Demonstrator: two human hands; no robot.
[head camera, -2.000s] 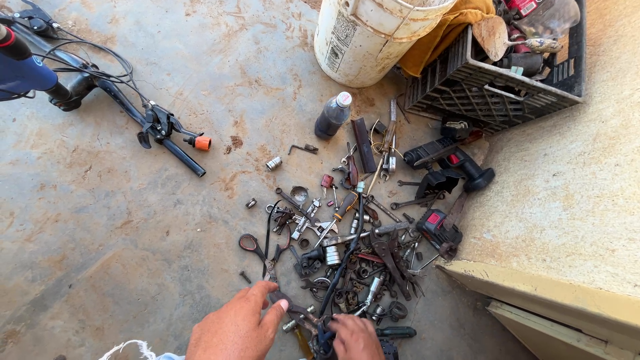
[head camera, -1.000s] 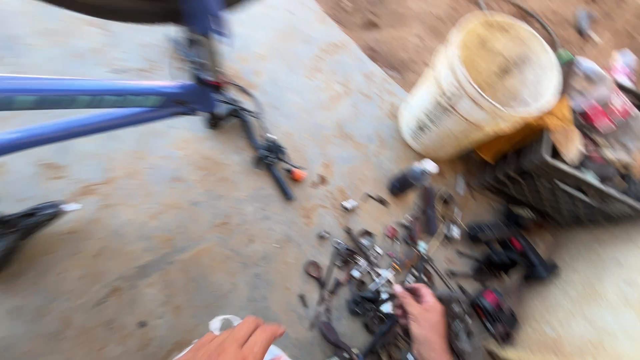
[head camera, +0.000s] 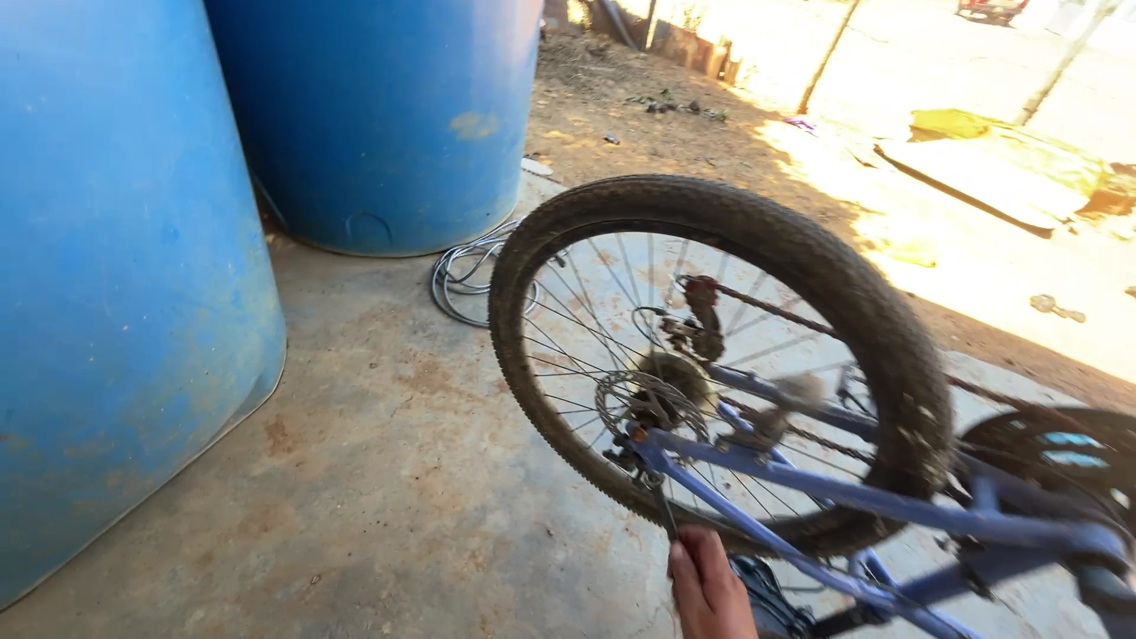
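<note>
My right hand (head camera: 710, 581) is low in the view, closed around a slim dark tool (head camera: 666, 510). The tool's far end reaches the dark brake caliper (head camera: 628, 457) beside the rear hub; whether it is seated there cannot be told. The bicycle's rear wheel (head camera: 510, 346) is raised, with its brake disc (head camera: 612, 399), sprockets (head camera: 679, 377) and rear derailleur (head camera: 706, 324) in view. Purple-blue frame tubes (head camera: 799, 479) run from the hub to the lower right, past a dark chainring (head camera: 1003, 435). My left hand is out of view.
Two large blue barrels (head camera: 133, 266) (head camera: 382, 115) stand at the left. A coiled grey cable or hose (head camera: 457, 284) lies between the farther barrel and the tyre. The concrete slab (head camera: 382, 497) borders bare dirt (head camera: 603, 115). A black object (head camera: 768, 590) lies beneath the frame.
The view has swung from the tool pile and bucket to the rear wheel. My right hand, earlier at the loose tools, is now by the wheel with a slim tool. My left hand has left view.
</note>
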